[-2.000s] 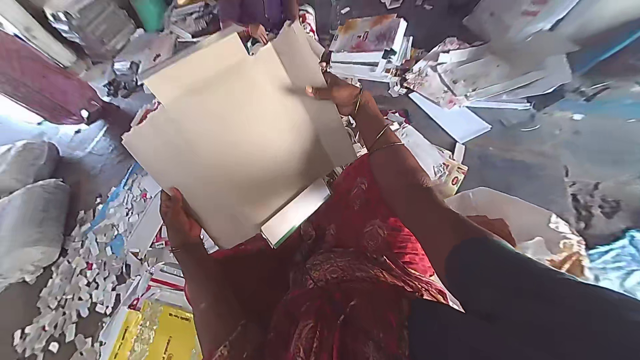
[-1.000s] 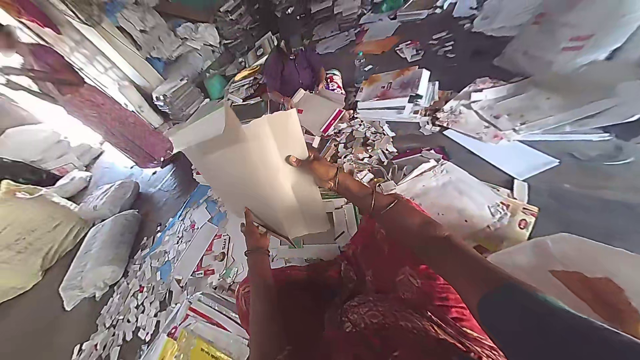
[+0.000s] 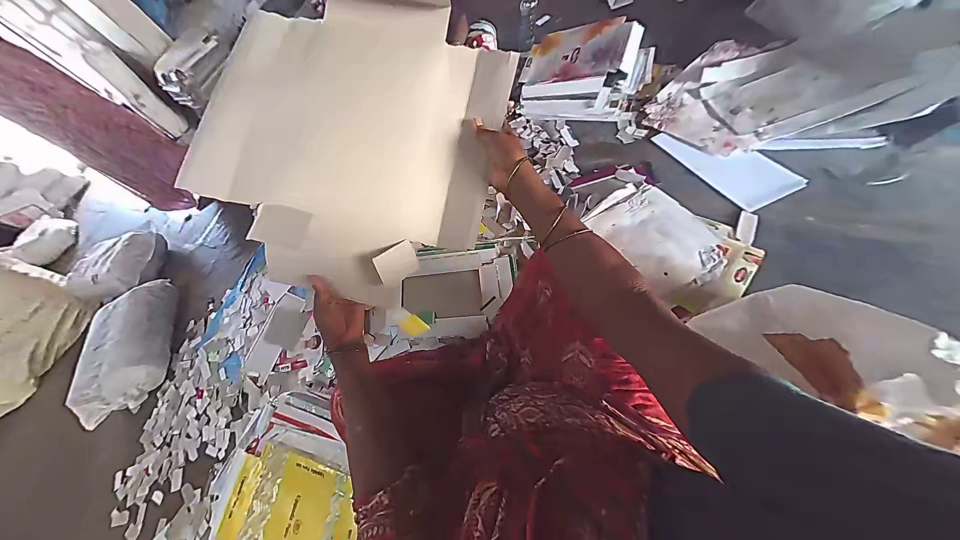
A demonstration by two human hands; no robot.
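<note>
A large unfolded cardboard sheet (image 3: 345, 135), plain beige on the side facing me, spans the upper middle of the view with its flaps spread. My left hand (image 3: 339, 311) grips its lower edge, fingers partly behind the board. At its right edge, my right hand (image 3: 499, 154) holds a long folded flap, the thumb on the near face. A small flap (image 3: 396, 262) sticks up near the sheet's lower corner. Beneath it, close to my lap, lie flat cardboard pieces (image 3: 450, 292) with white and green edges.
Small paper scraps (image 3: 187, 420) cover the floor at left, near stuffed white sacks (image 3: 127, 349). Yellow printed packaging (image 3: 300, 495) lies at lower left. Stacked printed boxes (image 3: 581, 67) stand beyond my right hand. A white board (image 3: 731, 172) and a plastic bag (image 3: 660, 240) lie at right.
The sheet looks more spread out than one second ago, when it was partly folded. My right hand has moved from the sheet's face to its right edge. The view has shifted.
</note>
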